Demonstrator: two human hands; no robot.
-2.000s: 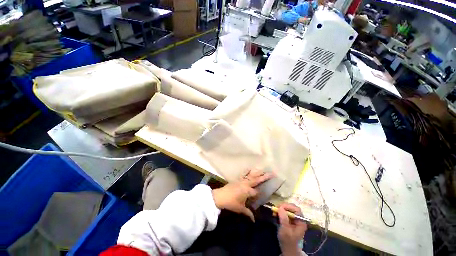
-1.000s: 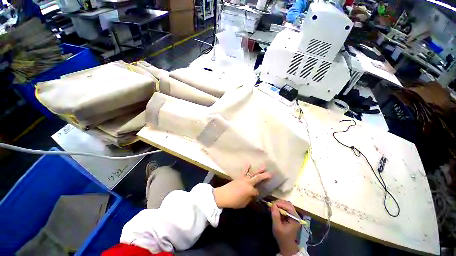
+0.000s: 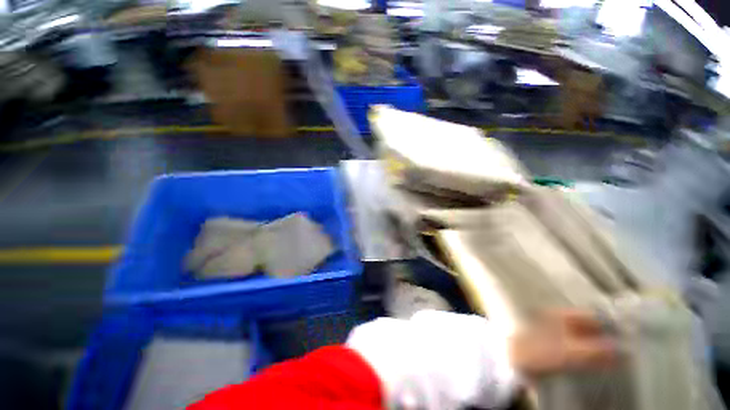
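Note:
The frame is strongly blurred. My left hand (image 3: 564, 344) lies over the beige fabric piece (image 3: 512, 256) at the lower right. Its fingers are smeared by motion, and I cannot tell whether they grip the cloth. The fabric runs from the stack down to the lower right edge of the picture. The stacked beige workpieces (image 3: 448, 152), with yellow-bound edges, stand beyond it. My right hand and the pen tool are not in view.
A blue bin (image 3: 232, 295) at the left holds beige-grey pieces (image 3: 260, 247). A second blue bin (image 3: 104, 360) at the lower left holds a flat grey piece. Another blue bin (image 3: 380, 100) and a brown carton (image 3: 244, 90) stand farther back.
The view has swung left, bringing the blue bins towards the centre and the stack to the right. My right hand, the pen and the sewing machine have left the picture.

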